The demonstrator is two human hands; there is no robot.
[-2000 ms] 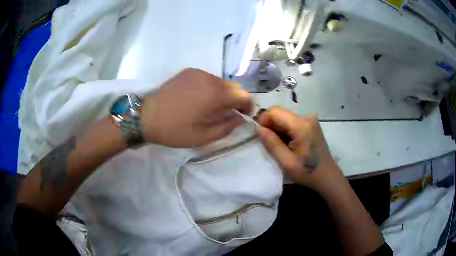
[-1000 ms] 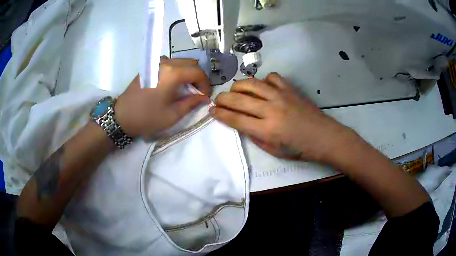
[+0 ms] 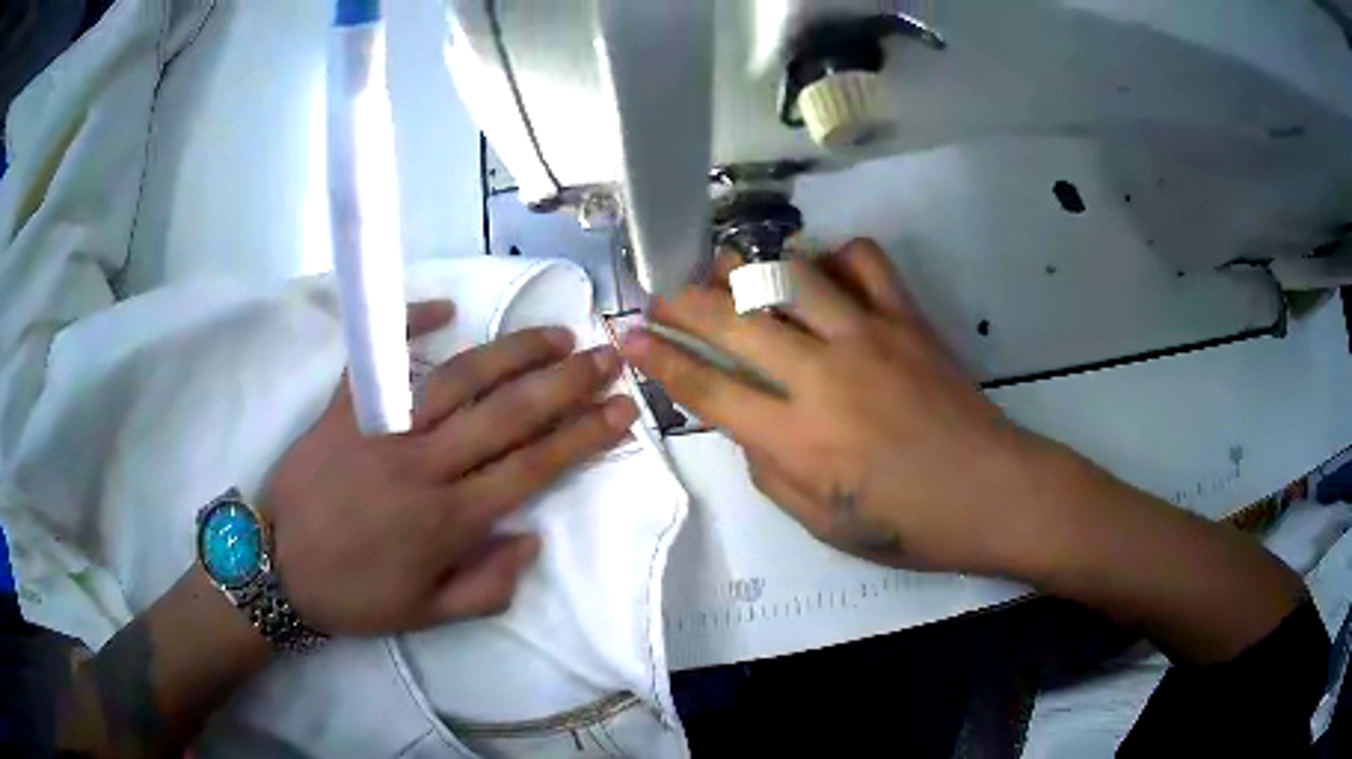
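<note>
The white garment (image 3: 178, 386) lies across the left of the table and over its front edge, with the stitched rim of the pocket bag (image 3: 593, 549) facing up. My left hand (image 3: 430, 475) lies flat on the pocket bag, fingers spread and pointing at the needle area. My right hand (image 3: 845, 400) is at the cloth edge just right of the presser foot area, its fingertips at the rim. A slim grey thing lies along its fingers; I cannot tell what it is. The sewing machine head (image 3: 667, 134) hides the needle.
A blue and white tube (image 3: 368, 223) hangs in front of my left hand. A cream tension dial (image 3: 841, 107) and a smaller cream knob (image 3: 762, 286) stick out above my right hand. The table's ruler edge (image 3: 890, 586) runs below. White cloth (image 3: 1090, 704) lies at the lower right.
The pinched cloth edge has moved up to the needle area. My left hand has gone from pinching to lying flat with spread fingers. The view has moved closer to the machine head.
</note>
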